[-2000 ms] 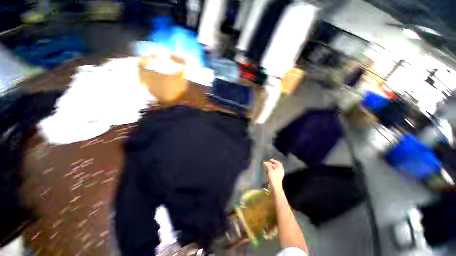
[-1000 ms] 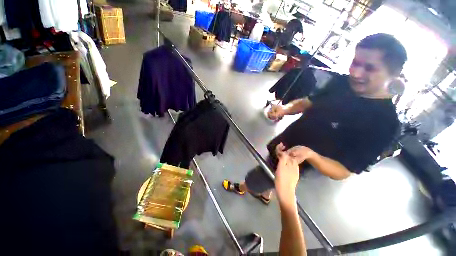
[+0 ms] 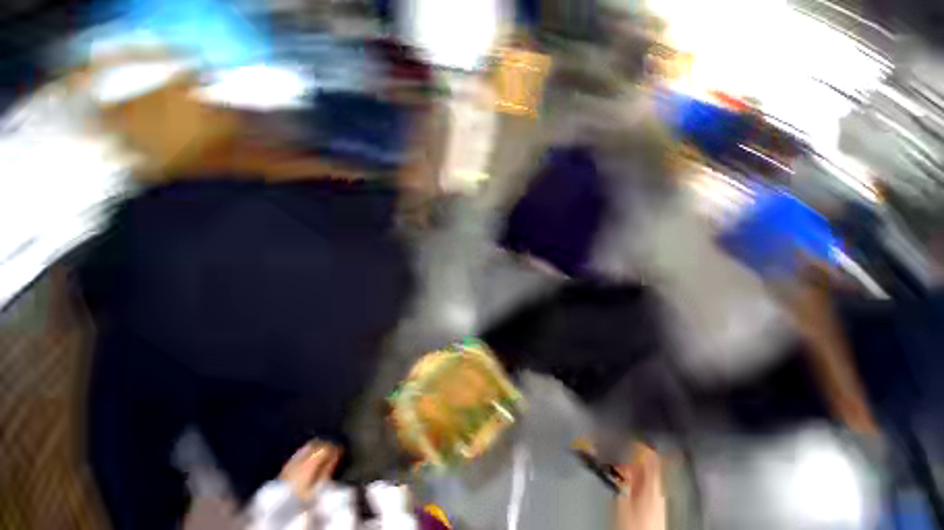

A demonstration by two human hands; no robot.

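Observation:
The view is strongly blurred. A black jacket [image 3: 248, 280] lies over the table at the left. My left hand [image 3: 311, 464] is at the bottom, by the jacket's lower right side; its fingers are blurred, and I cannot tell whether it touches the cloth. My right hand [image 3: 642, 481] is at the bottom right of centre, partly cut off by the lower edge. A small thin dark thing [image 3: 600, 466] shows beside its fingers; whether the hand holds it is unclear.
Brown table [image 3: 41, 383] at left, with a tan box [image 3: 171, 129], white cloth [image 3: 41, 186] and folded dark-blue garments [image 3: 357, 129]. A yellowish stool [image 3: 455, 404] stands beside it. Purple [image 3: 559, 212] and black garments [image 3: 580, 331] hang beyond. A person's arm [image 3: 833, 357] is at right.
The view has swung back left towards the table and jacket. My right hand is apart from the other person's hands, who is now at the right edge. My left hand has come into view.

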